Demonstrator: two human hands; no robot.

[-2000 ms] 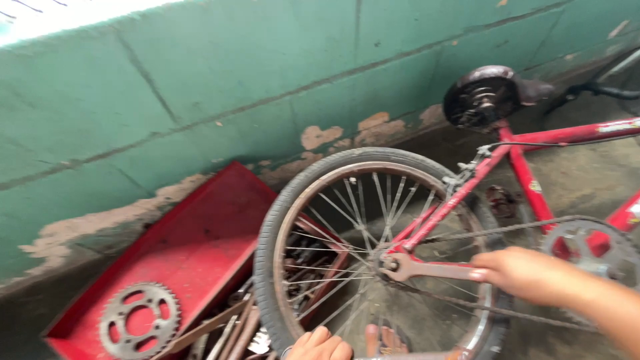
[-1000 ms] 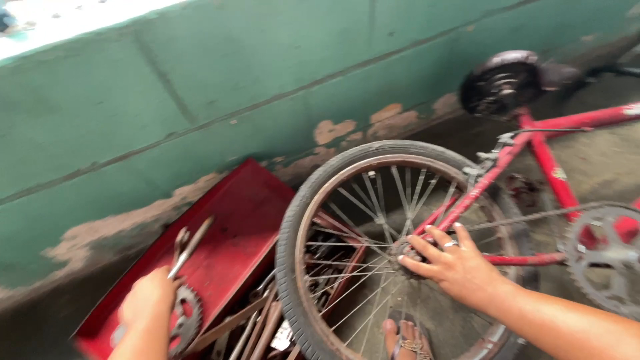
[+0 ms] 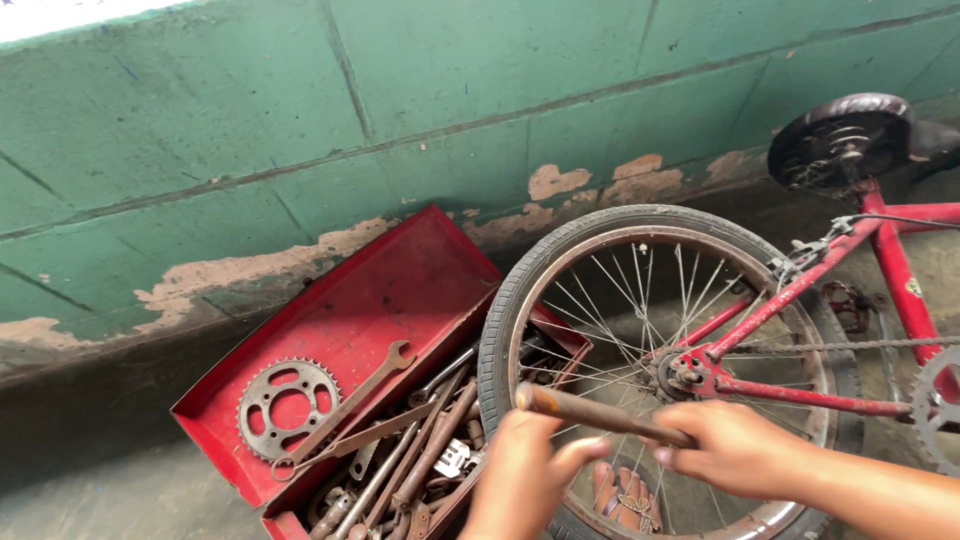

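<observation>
A rusty metal bar or tube [image 3: 600, 414] is pinched in my right hand [image 3: 739, 450] near its right end, in front of the bicycle's rear wheel [image 3: 504, 330]. My left hand [image 3: 525, 472] is just below the bar's left end, thumb apart; blur hides whether it touches the bar. Behind the hands, the axle nut [image 3: 688, 376] shows at the dropout of the red bicycle frame [image 3: 814, 397]. A combination wrench [image 3: 349, 405] rests in the red toolbox lid [image 3: 375, 315], across the edge of a toothed chainring [image 3: 261, 379].
The toolbox tray [image 3: 281, 525] holds rusty tools and metal parts. A green wall [image 3: 450, 90] with peeling paint runs behind. A sandaled foot [image 3: 626, 499] shows through the spokes. The saddle [image 3: 840, 142] and another chainring [image 3: 930, 405] are at the right.
The wrench, at the wheel hub two seconds ago, now lies in the toolbox lid. My left hand has moved right from the lid; my right hand has left the hub and now holds the bar.
</observation>
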